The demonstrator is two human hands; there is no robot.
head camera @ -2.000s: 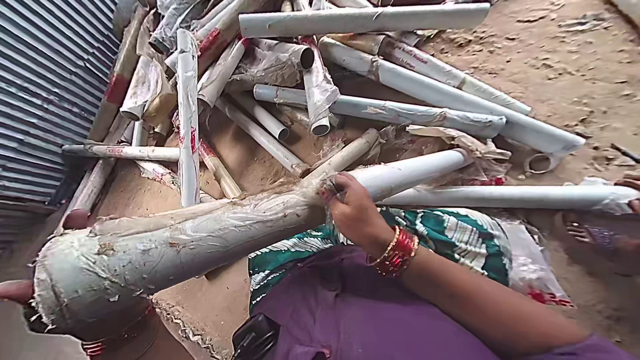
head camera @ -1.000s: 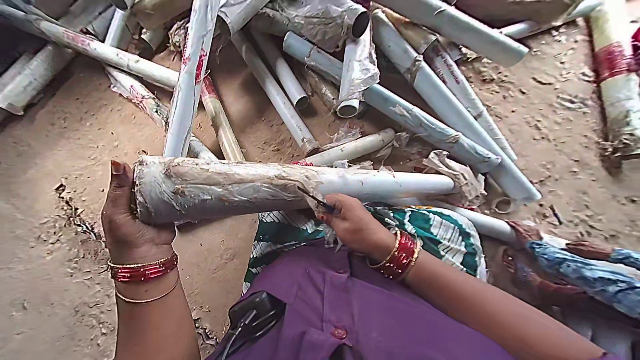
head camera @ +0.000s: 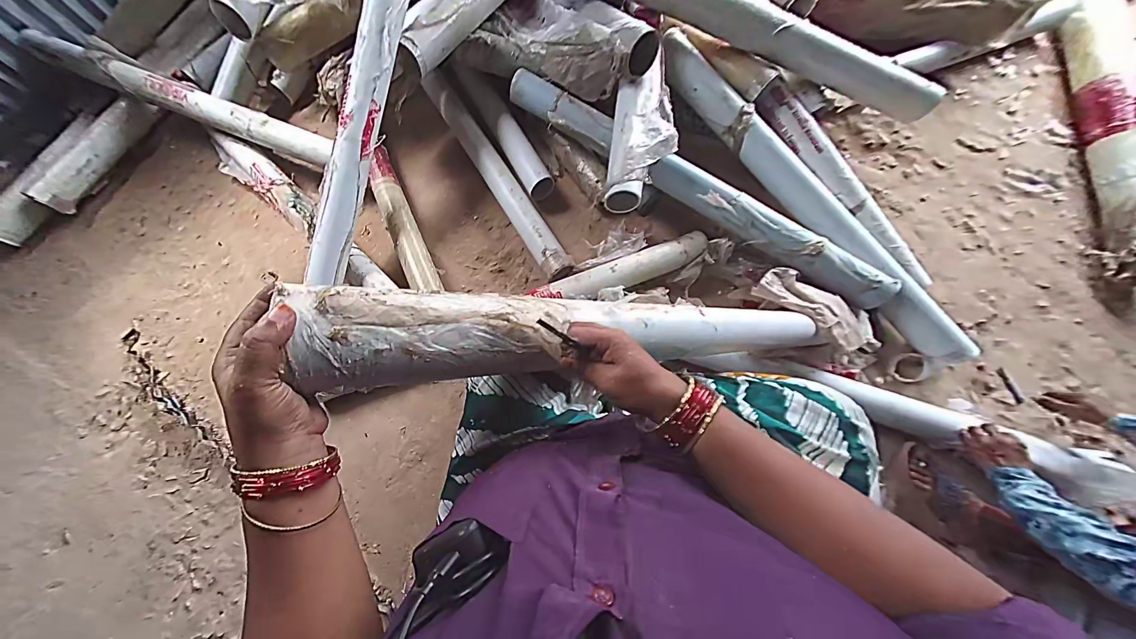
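A white plastic pipe (head camera: 426, 342) with torn, dirty plastic film around its thicker left part lies level across my lap. My left hand (head camera: 271, 377) grips its left end, thumb on top and the palm against the end. Near the pipe's middle, my right hand (head camera: 617, 368) holds a thin dark tool (head camera: 557, 334), perhaps a blade, whose tip rests at the edge of the film. The right fingers hide the rest of that tool. The pipe's right end (head camera: 799, 328) lies close to crumpled film (head camera: 816, 306).
A heap of pipes (head camera: 754, 213), many wrapped in film, spreads over the dirt ground (head camera: 71, 355) ahead. Another person's hand (head camera: 994, 446) and a patterned blue sleeve or cloth (head camera: 1061, 524) are at the right beside a long pipe (head camera: 887, 404). Corrugated metal (head camera: 27, 80) stands at the upper left.
The pipe, tilted with its wide left end low and near two seconds ago, now lies level. My left hand has come up with that end. The view has shifted.
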